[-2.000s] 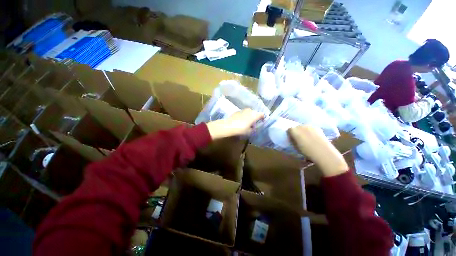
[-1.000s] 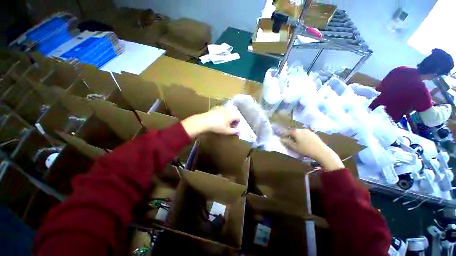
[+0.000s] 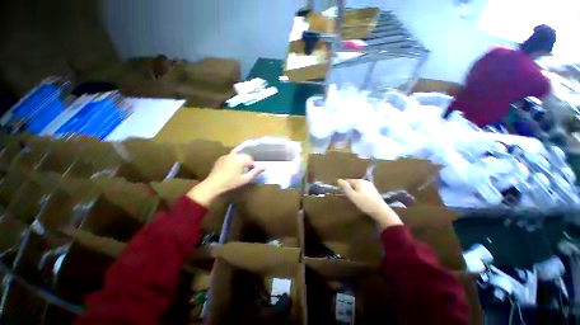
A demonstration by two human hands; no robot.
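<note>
An open brown carton (image 3: 267,212) stands in the back row of a tight grid of cartons. A clear, puffy air column bag (image 3: 276,172) with something white inside sticks up from it. My left hand (image 3: 230,174) grips the bag's left edge. My right hand (image 3: 365,195) is at the carton to the right, fingers together near its rim. Shiny clear plastic (image 3: 399,198) shows low beside that hand; what the fingers hold is blurred. Nearer cartons hold a white-labelled item (image 3: 280,289) and another labelled item (image 3: 345,306).
Wrapped white devices (image 3: 388,124) are heaped on the bench at the right, with more white devices (image 3: 502,276) below. Blue and white stacks (image 3: 89,117) lie at the far left. A wire rack (image 3: 381,57) stands behind. A person in a red top (image 3: 499,86) is at the far right.
The view has turned to the right. The bag by my left hand now stands lower in its carton. My right hand has moved apart from it, and the plastic near it sits lower.
</note>
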